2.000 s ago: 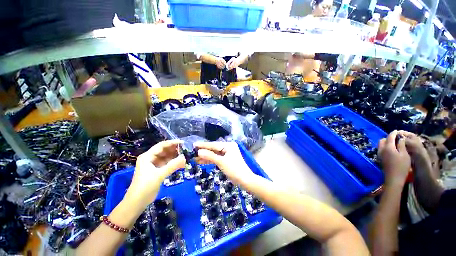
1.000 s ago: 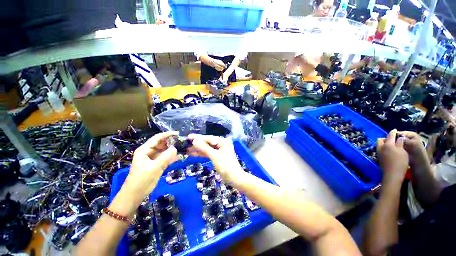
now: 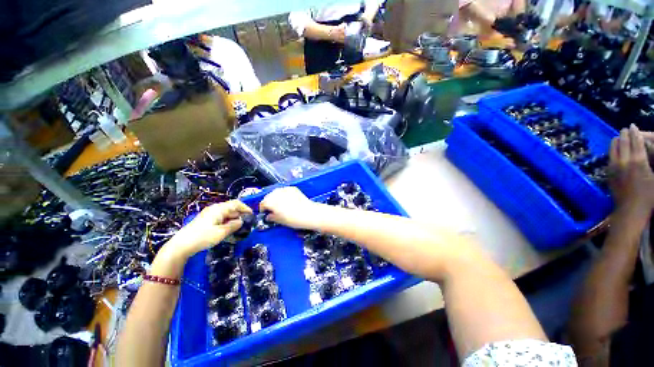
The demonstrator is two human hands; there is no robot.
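My left hand (image 3: 219,223), with a red bead bracelet on the wrist, is over the back left part of the blue plastic tray (image 3: 292,253). Its fingertips are on a small dark camera module (image 3: 244,226). My right hand (image 3: 285,206) is beside it, fingertips bent down at a small silvery module piece (image 3: 262,218); whether it grips this is hidden. Camera modules with round black centres stand in rows in the tray, two rows at the left (image 3: 226,292) and more at the right (image 3: 325,267).
A crumpled clear plastic bag (image 3: 315,140) lies behind the tray. Tangled cable leads (image 3: 154,218) are heaped at left, near a cardboard box (image 3: 183,129). Stacked blue trays (image 3: 523,183) stand at right beside another person's hand (image 3: 631,168). A white shelf (image 3: 136,43) is above.
The view has tilted down and turned. My hands have moved from above the tray, where they held a dark module, down to its back left part. The neighbour's hands sit further right.
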